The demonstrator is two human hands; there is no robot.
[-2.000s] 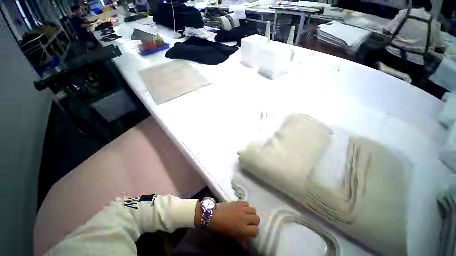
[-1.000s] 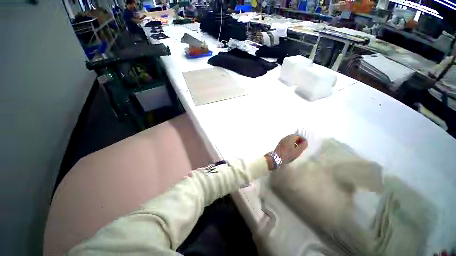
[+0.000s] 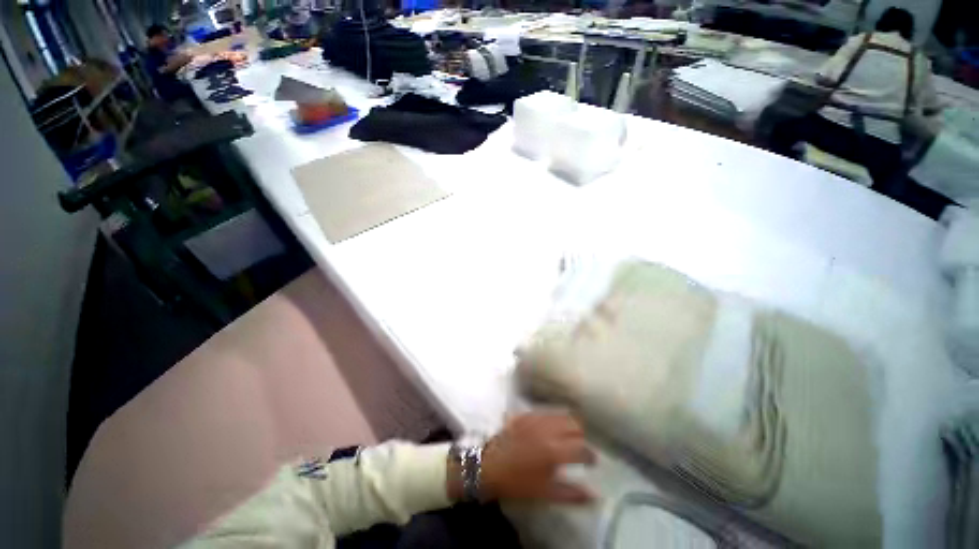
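Observation:
My left hand [image 3: 537,459], blurred, with a wristwatch [image 3: 468,469], is at the near table edge. Its fingers are apart, over the near corner of white fabric panels [image 3: 550,525]. A curved cut-out with a grey rim [image 3: 620,517] shows just right of the hand, cut off by the bottom edge. Beyond it lies a folded-back beige panel stack [image 3: 649,349] with a deep U gap showing layered edges [image 3: 764,429]. My right hand is not in view.
The large white table [image 3: 419,290] has a beige square sheet [image 3: 370,191], dark fabric [image 3: 427,123], white blocks [image 3: 585,139] and a blue tray [image 3: 322,123]. Another layered stack [image 3: 961,450] is at the right. A person [image 3: 875,80] sits beyond, upper right.
One second ago my left hand was over the far side of the beige stack; it is now back at the near edge. The beige stack, blurred then, lies folded back with its U gap clear.

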